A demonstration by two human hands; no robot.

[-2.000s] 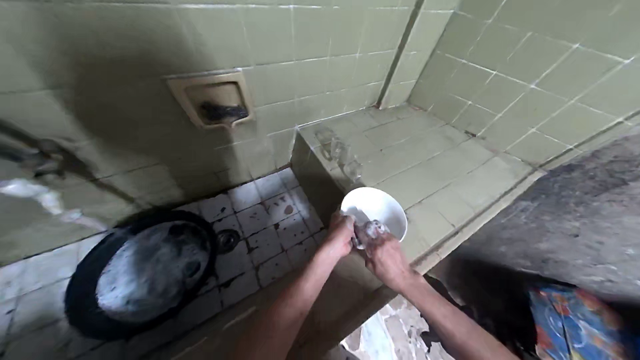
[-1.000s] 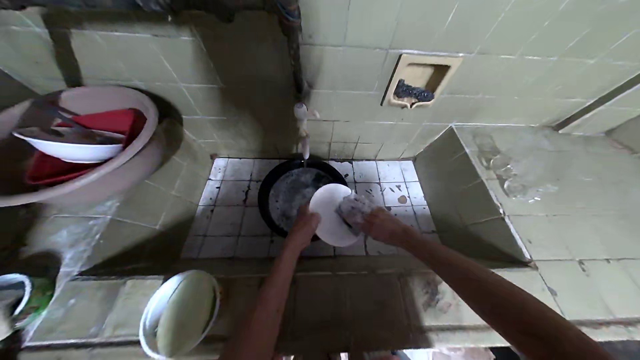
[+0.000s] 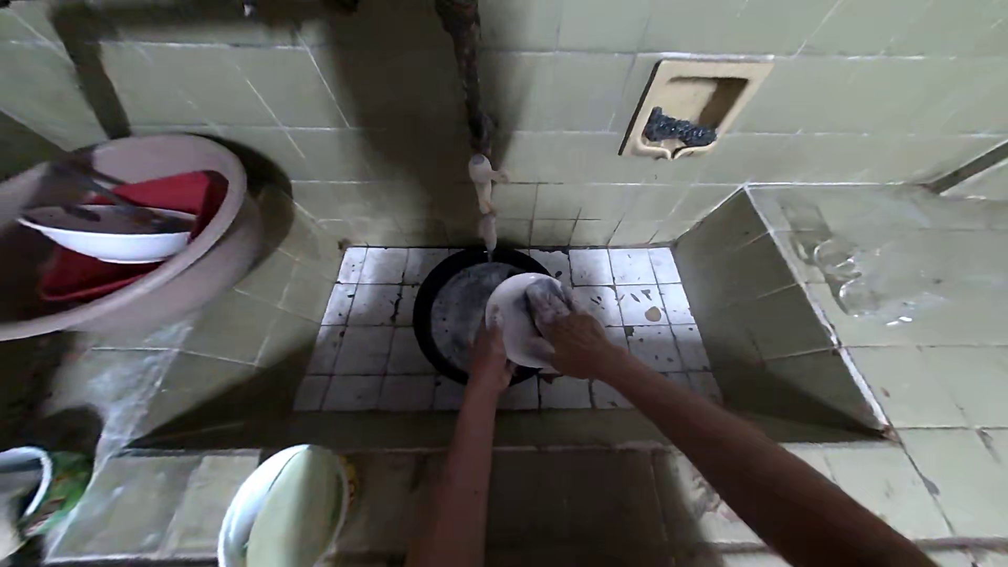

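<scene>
Over a black basin (image 3: pixel 425 303) of cloudy, sudsy water on the sink floor, my left hand (image 3: pixel 490 358) grips the near left rim of a white bowl (image 3: pixel 508 315). My right hand (image 3: pixel 579 339) presses a greyish scrubbing cloth or pad (image 3: pixel 545 301) against the inside of the bowl. Behind the basin, a pale tap (image 3: pixel 482 185) on a dark pipe points down, with a thin stream below its spout. The fingers under the bowl are hidden.
A large pink tub (image 3: pixel 228 205) with a white bowl (image 3: pixel 118 246) and red items stands left. A rounded pale green item (image 3: pixel 295 512) sits in a container on the front ledge. Clear glasses (image 3: pixel 846 279) lie on the right ledge. A wall soap dish (image 3: pixel 713 75) holds a dark scourer (image 3: pixel 679 130).
The view has swung left since the earliest frame. My hands and the white bowl have moved from beside the right ledge to over the black basin. The right hand's cloth now lies inside the bowl.
</scene>
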